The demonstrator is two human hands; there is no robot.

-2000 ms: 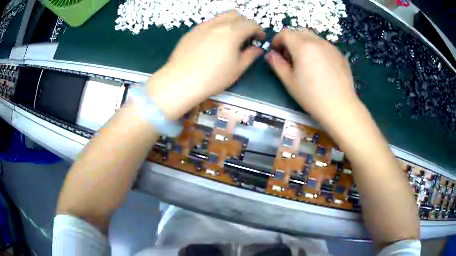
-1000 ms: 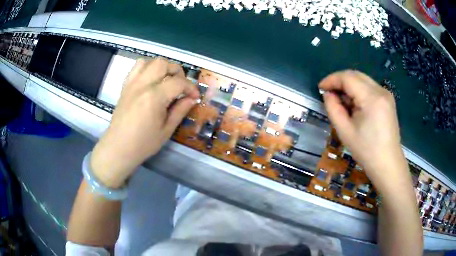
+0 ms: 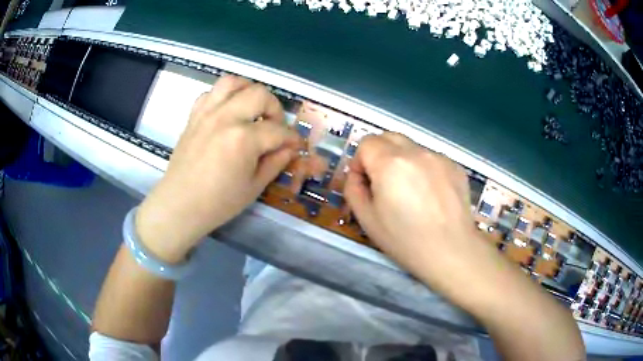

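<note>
The orange-brown circuit board [image 3: 322, 208] lies in the conveyor rail, with small dark and silver parts on it. My left hand [image 3: 236, 151] is over the left end of the board, thumb and fingers pinched close to its surface. My right hand [image 3: 405, 197] is over the board to the right, fingers curled down toward it. The fingertips of both hands are partly hidden, and I cannot tell if either holds a small part. A second populated board section [image 3: 525, 236] shows right of my right hand.
White connectors [image 3: 479, 28] are heaped on the dark green mat [image 3: 282, 53] beyond the rail. One white connector [image 3: 452, 60] lies apart from them. Black components [image 3: 599, 106] are heaped at the right. A dark plate [image 3: 113, 88] and a white panel [image 3: 173, 106] lie in the track left.
My right hand has moved left and down from the mat's edge to over the board. My left hand has shifted slightly right. The boards show further left relative to the rail.
</note>
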